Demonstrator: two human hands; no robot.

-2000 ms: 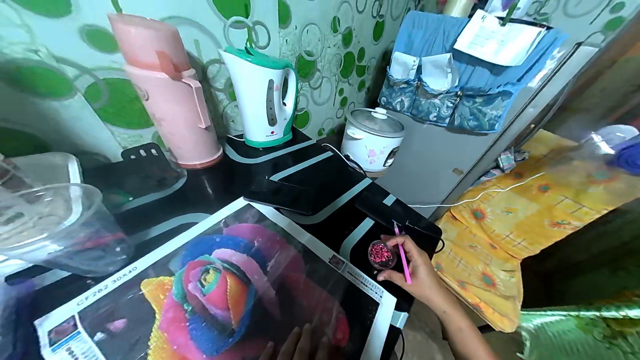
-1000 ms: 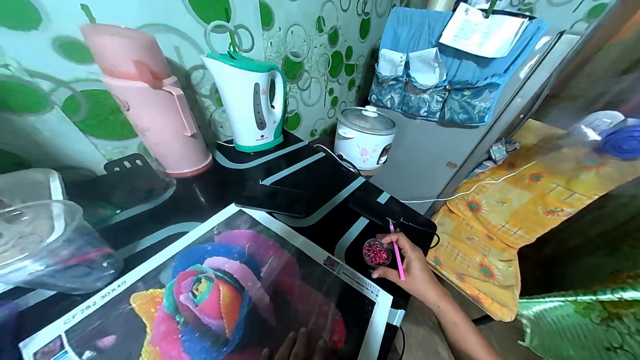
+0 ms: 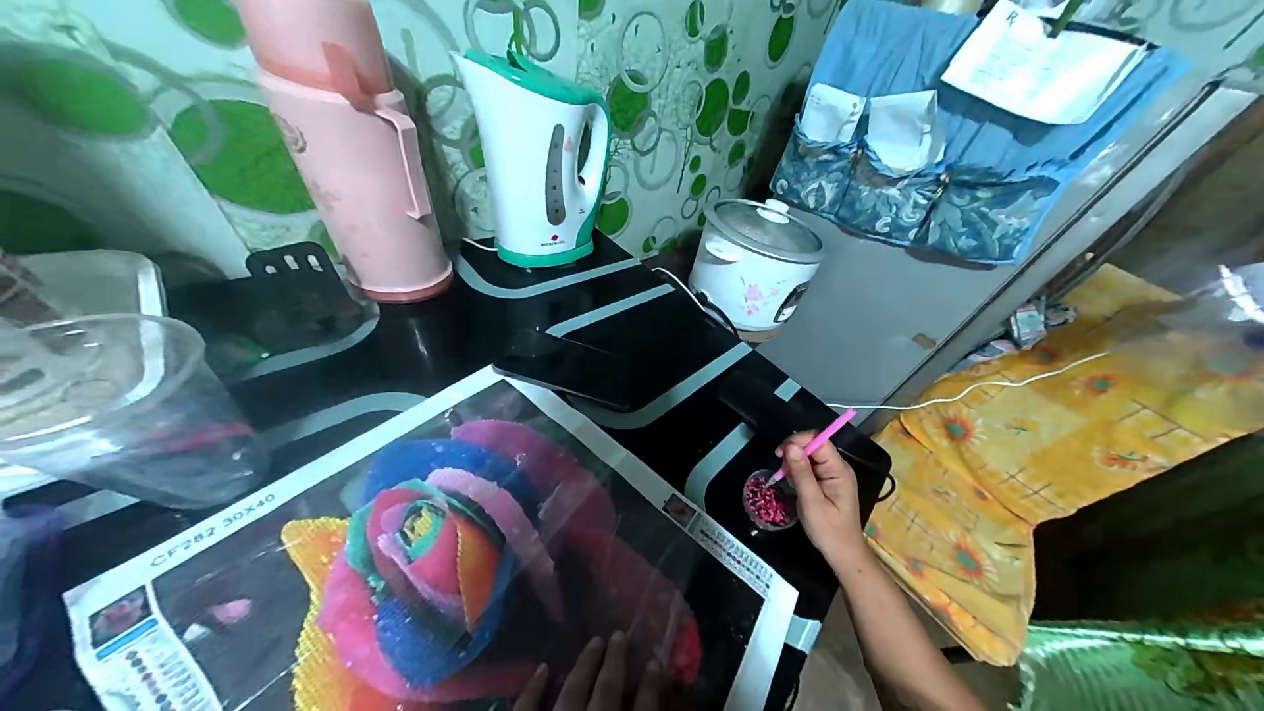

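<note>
A diamond painting canvas [image 3: 434, 553] with a multicoloured rose and a white border lies on the black table, partly under clear film. My left hand [image 3: 592, 676] rests on its lower part at the bottom edge of view, fingers apart; the rest of that hand is cut off. Right of the canvas, my right hand [image 3: 822, 484] grips a pink applicator pen [image 3: 825, 444] between thumb and fingers. The pen's tip points down into a small round dish of pinkish-red beads [image 3: 769, 501], beside the fingers.
Behind the canvas lies a dark phone [image 3: 563, 368]. A pink thermos [image 3: 360, 178], a white and green electric kettle [image 3: 543, 158] and a rice cooker [image 3: 756, 267] stand along the back. Clear plastic containers [image 3: 128, 415] are at left, a refrigerator [image 3: 869, 316] at right. Another dark object [image 3: 790, 410] lies behind the dish.
The pen in my right hand has tilted, its upper end now leaning right and its tip in the dish. My left hand stays on the canvas.
</note>
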